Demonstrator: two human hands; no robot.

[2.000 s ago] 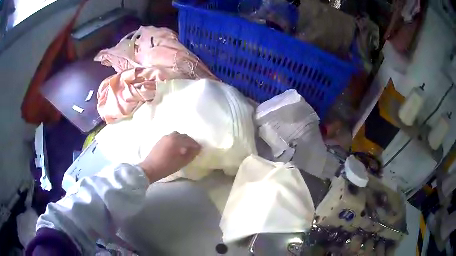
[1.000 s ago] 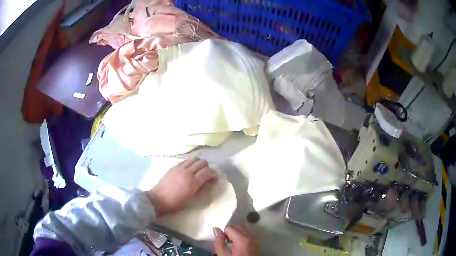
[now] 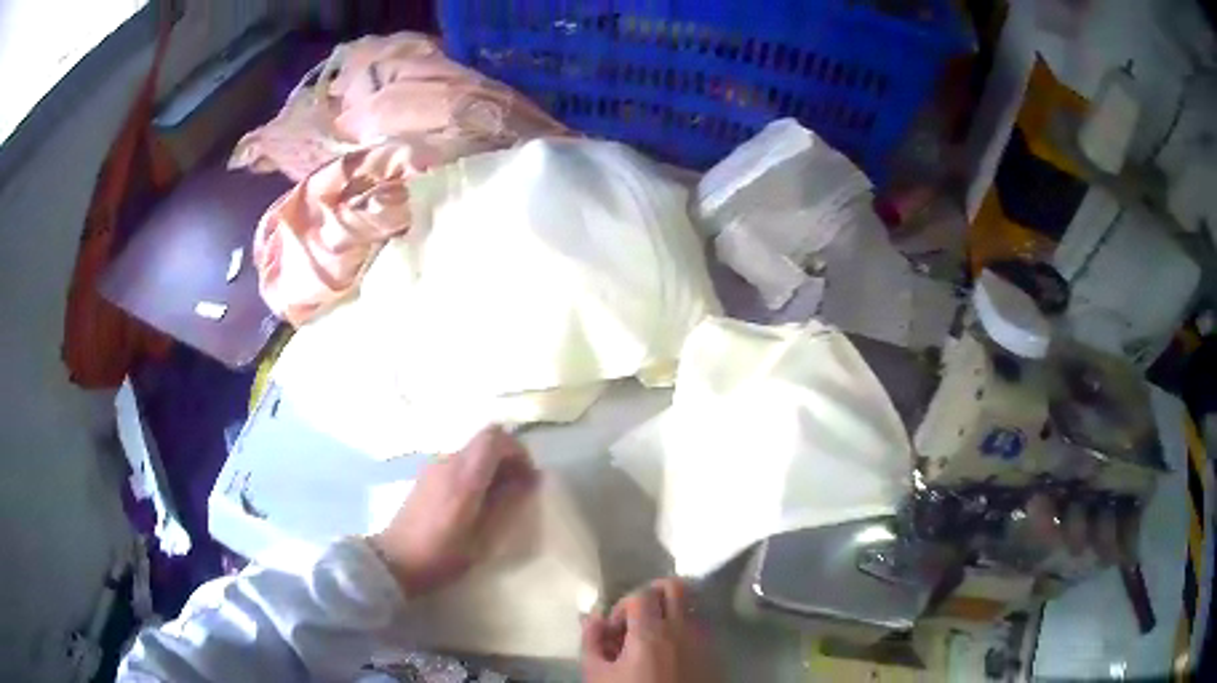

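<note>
A cream cut piece (image 3: pixel 527 587) lies on the grey table in front of me. My left hand (image 3: pixel 461 514) is on its upper left part, fingers curled and blurred; whether they grip it is hidden. My right hand (image 3: pixel 650 638), cut off by the bottom edge, pinches the piece's right edge. Another cream piece (image 3: pixel 787 440) lies at the overlock machine (image 3: pixel 1034 460), its lower edge by the shiny cloth plate (image 3: pixel 834 574). The large stack of cream pieces (image 3: pixel 534 280) lies behind my hands.
Peach fabric (image 3: pixel 327 240) is heaped behind the stack on the left. A blue basket (image 3: pixel 694 80) stands at the back. White-grey folded pieces (image 3: pixel 787 214) lie between stack and machine. A white round cap (image 3: pixel 1012 318) sits on the machine. A dark red handle (image 3: pixel 1138 598) is at its right.
My left hand has moved off the stack, down onto a cream piece now in front of me. My right hand has come in at the bottom and now pinches the piece's edge.
</note>
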